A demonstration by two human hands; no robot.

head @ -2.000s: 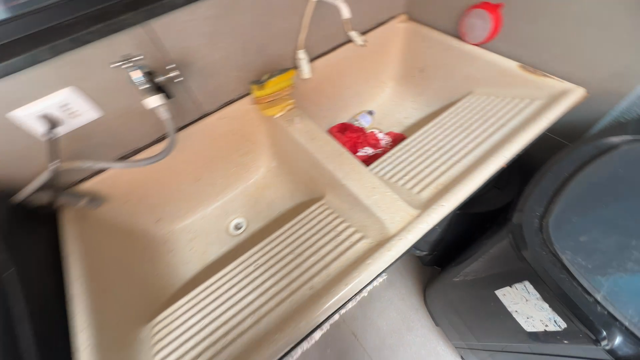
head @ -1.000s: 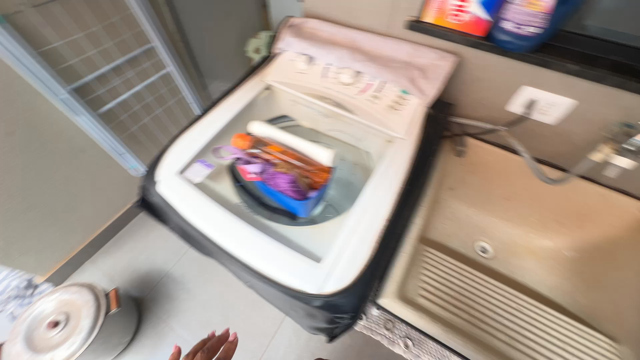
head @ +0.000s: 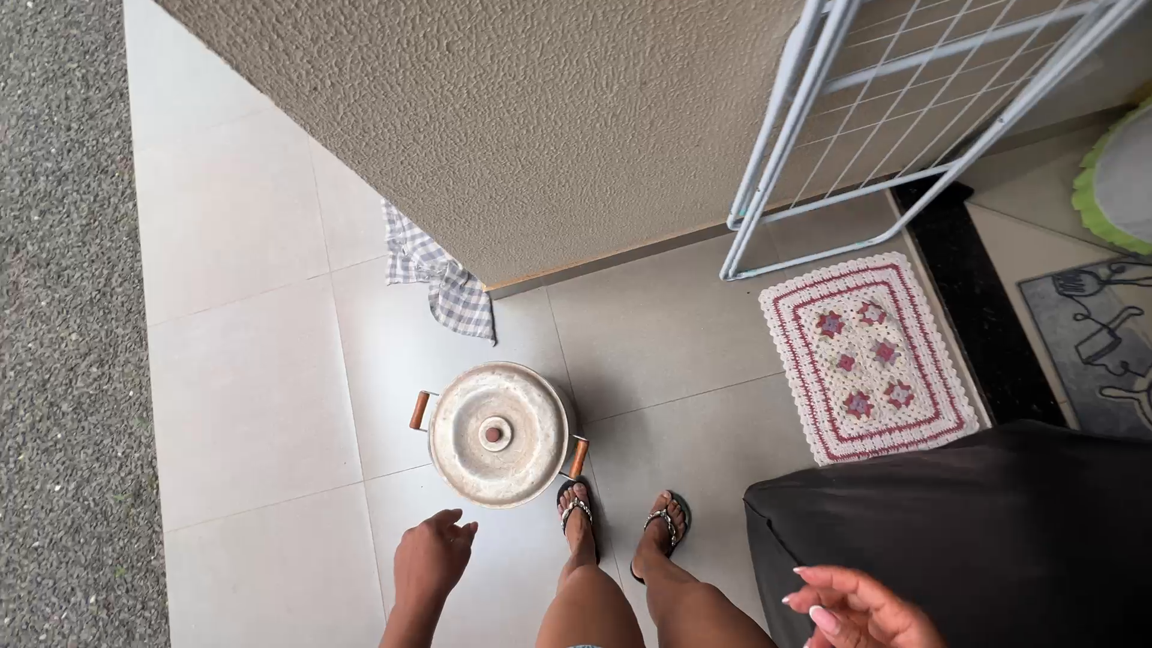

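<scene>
A large metal pot with a lid [head: 498, 434] and wooden side handles stands on the tiled floor, by my feet in flip-flops. Just below it in the view, my left hand [head: 436, 551] hangs with loosely curled fingers and holds nothing; it does not appear to touch the pot. My right hand [head: 859, 607] is at the lower right, over the black cover [head: 936, 522] of the washing machine, fingers apart and nothing seen in them. A checkered cloth [head: 438, 270] lies on the floor at the wall's corner, beyond the pot.
A textured wall [head: 504, 117] juts out ahead. A folded metal drying rack [head: 855, 202] leans at the upper right, above a crocheted mat [head: 868, 360]. Farther right lie a black threshold [head: 976, 306] and a grey patterned mat [head: 1093, 342]. Gravel [head: 67, 324] borders the tiles at the left.
The view has swung from the laundry sink, past the open washing machine, to the floor with the pot. Both hands are now in view; one second ago only some fingers showed at the bottom edge.
</scene>
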